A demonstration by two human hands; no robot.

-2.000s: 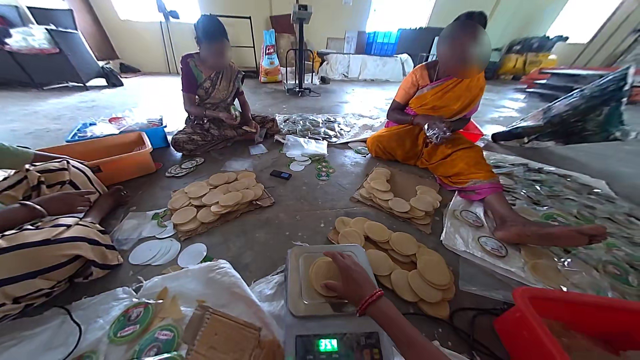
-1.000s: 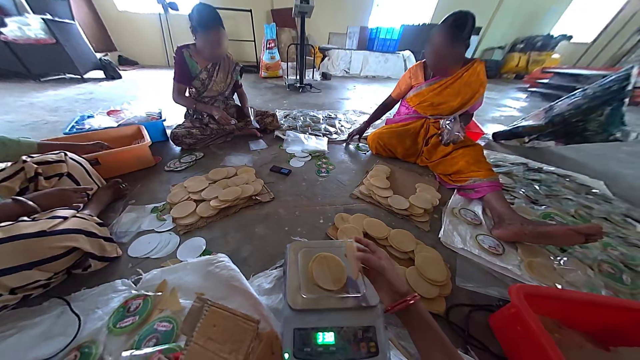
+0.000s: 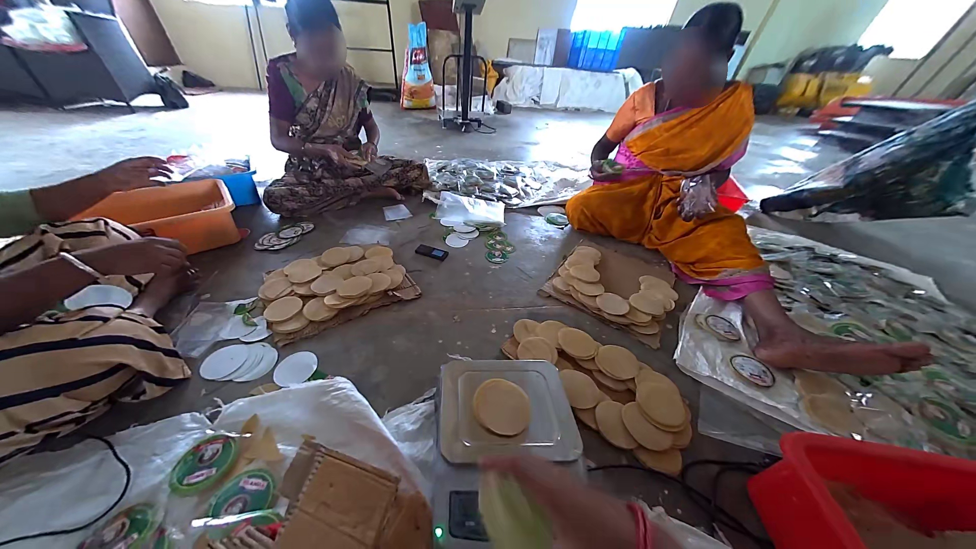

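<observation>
My right hand (image 3: 560, 496), blurred and with a red bangle at the wrist, is low in front of the weighing scale's pan. Its fingers are around a blurred pale yellow-green item (image 3: 512, 509), too smeared to name, which partly covers the display. A round tan disc or stack of discs (image 3: 501, 407) lies on the clear plastic tray (image 3: 457, 450) of the digital scale (image 3: 450, 488). Right behind the scale, many tan discs (image 3: 616, 362) overlap in a pile. My left hand is out of view.
A red tub (image 3: 801, 473) stands at bottom right, with black cables beside it. Cardboard (image 3: 335, 496) and green round labels (image 3: 203, 463) lie at bottom left. Several people sit around two more disc piles (image 3: 328, 282). Packets cover a sheet (image 3: 717, 358) at right.
My right hand has moved from beside the tray to in front of it, now with a pale item. The person in orange has drawn an arm back from the floor.
</observation>
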